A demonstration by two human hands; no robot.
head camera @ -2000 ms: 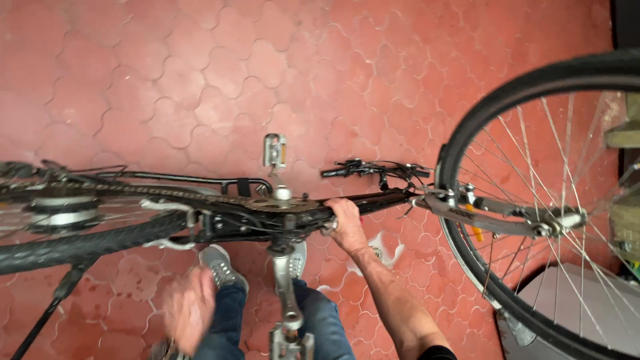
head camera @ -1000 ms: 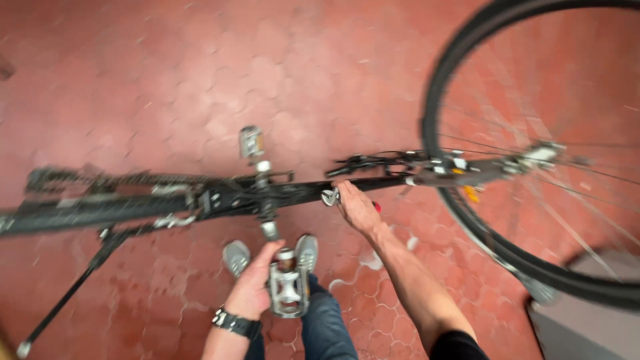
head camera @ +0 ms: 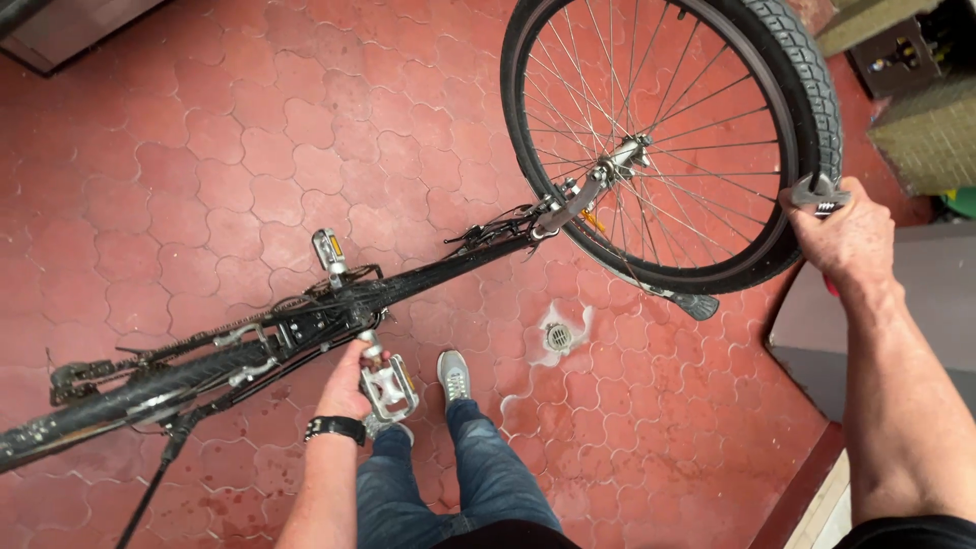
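An upside-down bicycle stretches across the view, its black frame tube (head camera: 457, 268) in the middle. My left hand (head camera: 347, 387) is closed around the crank arm (head camera: 371, 347) beside the near metal pedal (head camera: 390, 389); the far pedal (head camera: 329, 250) points away from me. At the right, my right hand (head camera: 846, 229) holds an adjustable wrench (head camera: 820, 195), its jaws up against or just over the tyre (head camera: 810, 99) of the front wheel. Whether the fingers also grip the tyre cannot be told. The rear tyre (head camera: 152, 389) and chain (head camera: 206, 333) lie at the left.
A kickstand (head camera: 177, 438) sticks out toward me at lower left. A floor drain (head camera: 558, 336) is set in the red tiles near my shoe (head camera: 454, 375). A grey box-like object (head camera: 907, 305) stands at the right, below a crate (head camera: 896, 57) and a block-like object (head camera: 926, 130).
My right hand, with the wrench, has moved from the frame tube to the front wheel's tyre. My left hand, off the bicycle in the earliest frame, has taken hold at the crank. The view has shifted.
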